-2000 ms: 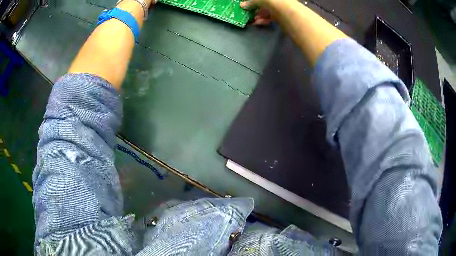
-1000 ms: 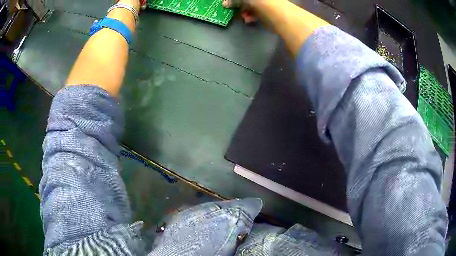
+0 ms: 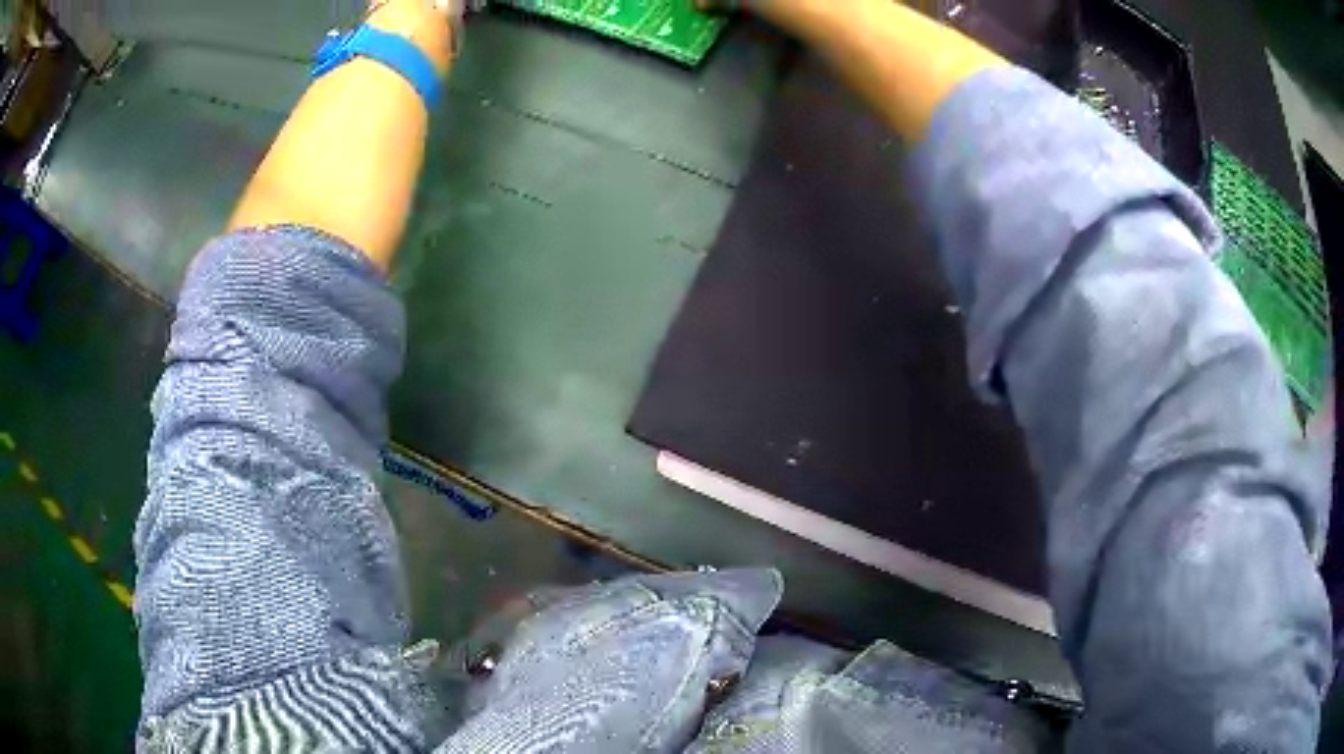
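A green circuit board panel (image 3: 641, 21) shows at the top edge, its upper part cut off by the picture. My left arm reaches up to the board's left end; the wrist has a blue band, and my left hand is beyond the top edge. My right arm reaches up to the board's right end. Only a small dark, blurred part of my right hand (image 3: 725, 5) shows at the top edge by the board's corner. Its fingers and grip cannot be made out.
A black mat (image 3: 826, 324) lies on the dark green bench over a pale strip (image 3: 855, 542). A dark open tray (image 3: 1179, 103) with small yellowish bits stands at the upper right. Another green panel (image 3: 1268, 265) lies at the right, beside my right sleeve. The bench's near edge runs below.
My right fingers were visible at the board's right end and are now almost out of the picture. The board shows less at the top edge. The whole view has shifted slightly.
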